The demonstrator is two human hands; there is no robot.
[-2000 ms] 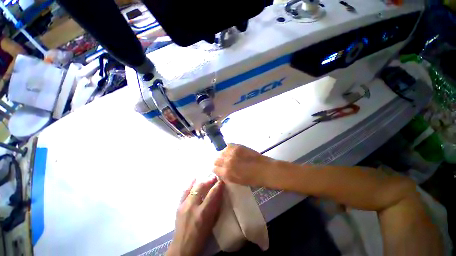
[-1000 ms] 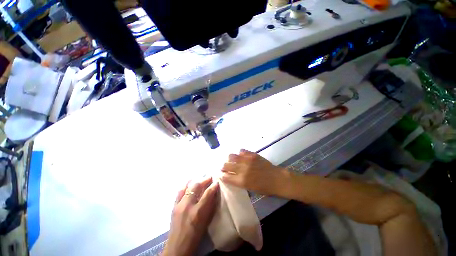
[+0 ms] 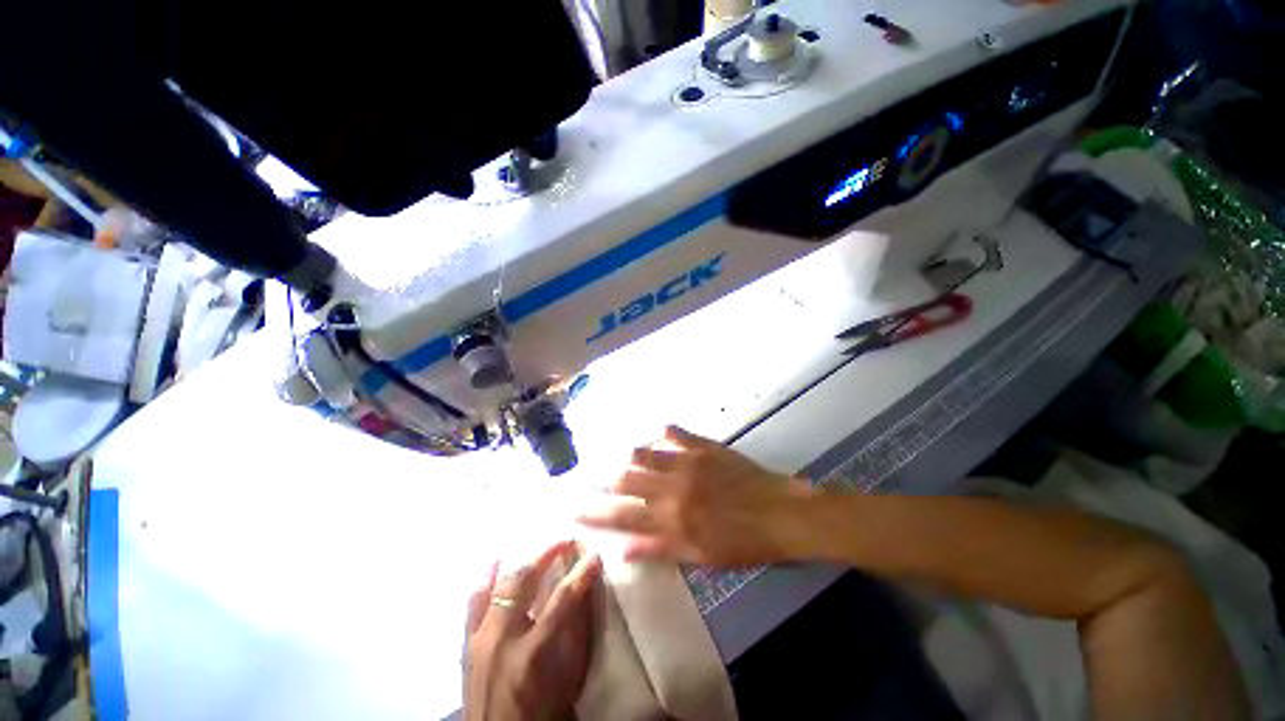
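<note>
A cream fabric piece lies folded at the table's front edge and hangs over it. Its far end fades into the bright glare near the needle area. My left hand, with a ring, lies on the fabric's left side, thumb and fingers at its edge. My right hand lies across the fabric's upper part, fingers slightly blurred. The white sewing machine with a blue stripe and "JACK" lettering stands beyond the hands. The needle and presser foot are lost in glare.
Red-handled snips lie on the table under the machine arm. A grey ruler band runs along the front edge. Blue edging marks the table's left side. A black out-of-focus shape covers the upper left. Pale boxes stand at far left.
The view has shifted, so the machine appears further left and lower. My right hand's fingers have spread and now lie further over the fabric. My left hand stays at the fabric's left edge.
</note>
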